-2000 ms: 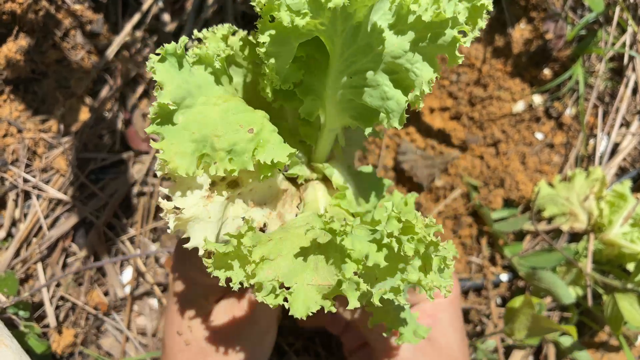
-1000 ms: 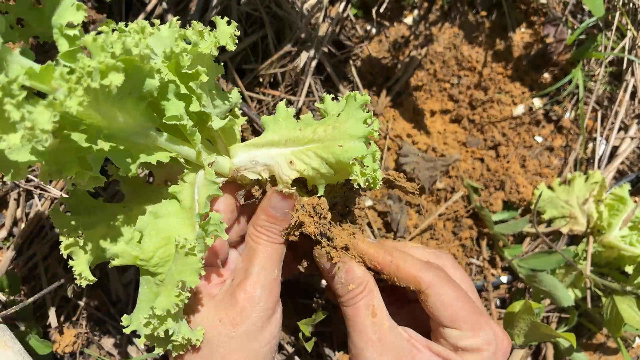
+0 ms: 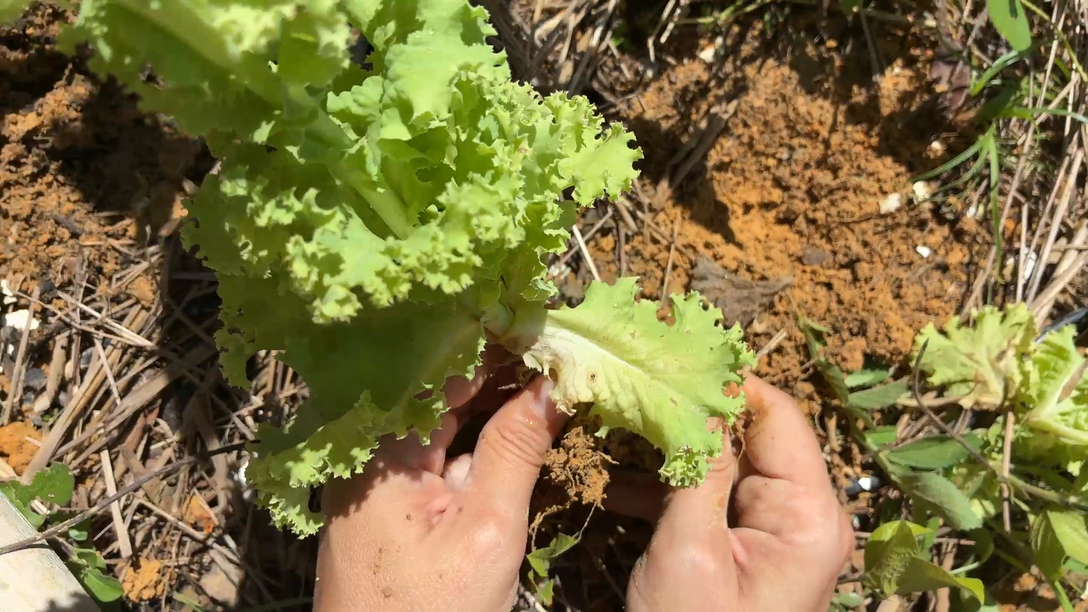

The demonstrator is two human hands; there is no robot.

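Observation:
A curly green lettuce plant [image 3: 408, 195] fills the upper left and middle of the head view. My left hand [image 3: 450, 484] grips it at its base, the thumb pressed beside the stem and the fingers hidden under the leaves. Brown soil clings to the roots [image 3: 578, 467] just right of that thumb. One outer leaf [image 3: 637, 361], pale at its rib, points right. My right hand [image 3: 739, 510] pinches the frilly tip of this leaf between thumb and forefinger; its other fingers are curled.
Loose orange-brown soil [image 3: 816, 212] lies at the upper right. Dry straw mulch [image 3: 110, 374] covers the ground at left. Detached-looking lettuce leaves [image 3: 977, 357] and green weeds [image 3: 935, 484] are at the right. A pale board-like edge [image 3: 34, 561] shows at the lower left.
My right hand has moved from the soil-covered roots to the tip of the outer leaf. The lettuce, which spread to the left a second ago, is now tilted more upright in my left hand.

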